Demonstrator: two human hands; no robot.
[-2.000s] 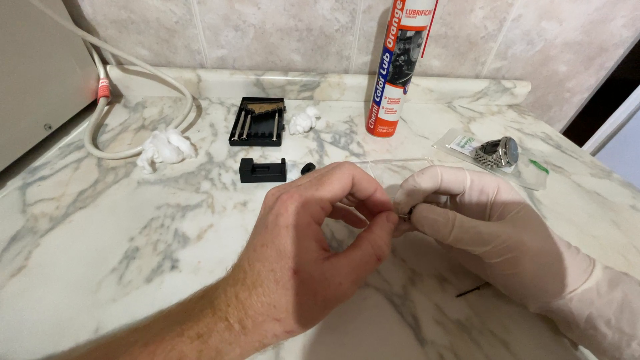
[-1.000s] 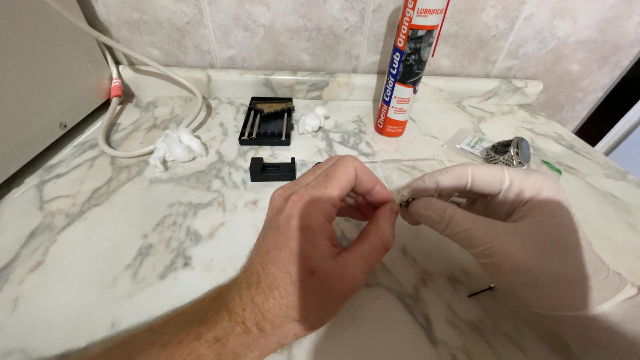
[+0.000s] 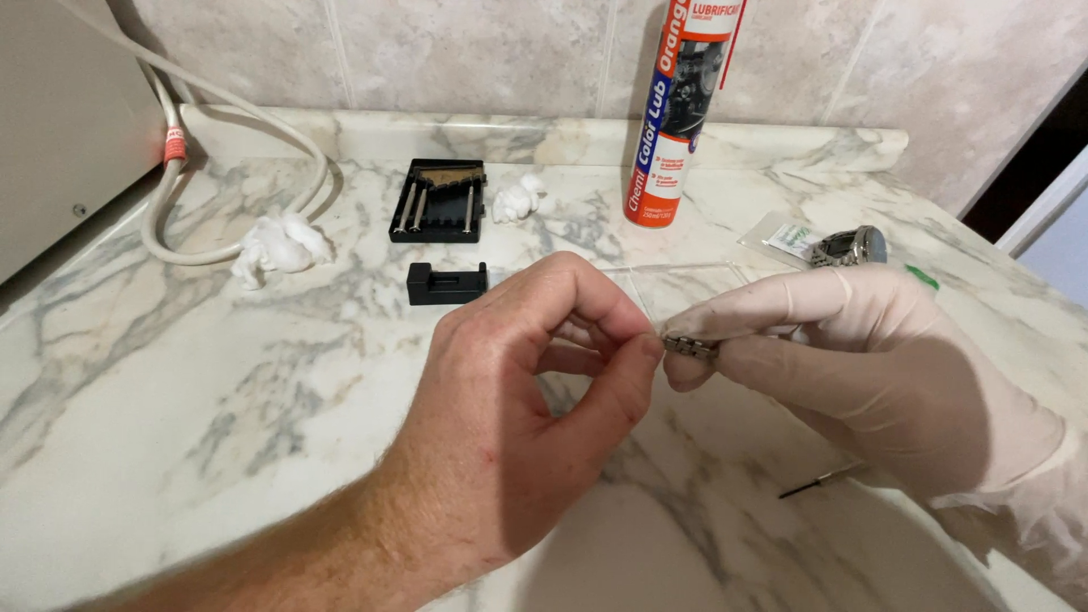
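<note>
My bare left hand pinches the left end of a short piece of metal watch bracelet between thumb and index finger. My right hand, in a white disposable glove, grips the same piece from the right. The fingertips hide part of the links. Behind the gloved hand, a metal wristwatch rests beside a clear plastic bag with a printed paper. A thin dark-tipped tool lies on the marble counter, partly covered by my right hand.
A black case of small screwdrivers and a black plastic bracelet holder are beyond my left hand. White crumpled wads lie near a looped hose. A lubricant spray can stands by the wall, and a large appliance is at left.
More of the bracelet piece's links now shows between my fingertips than one and two seconds ago. Both hands remain close together on it.
</note>
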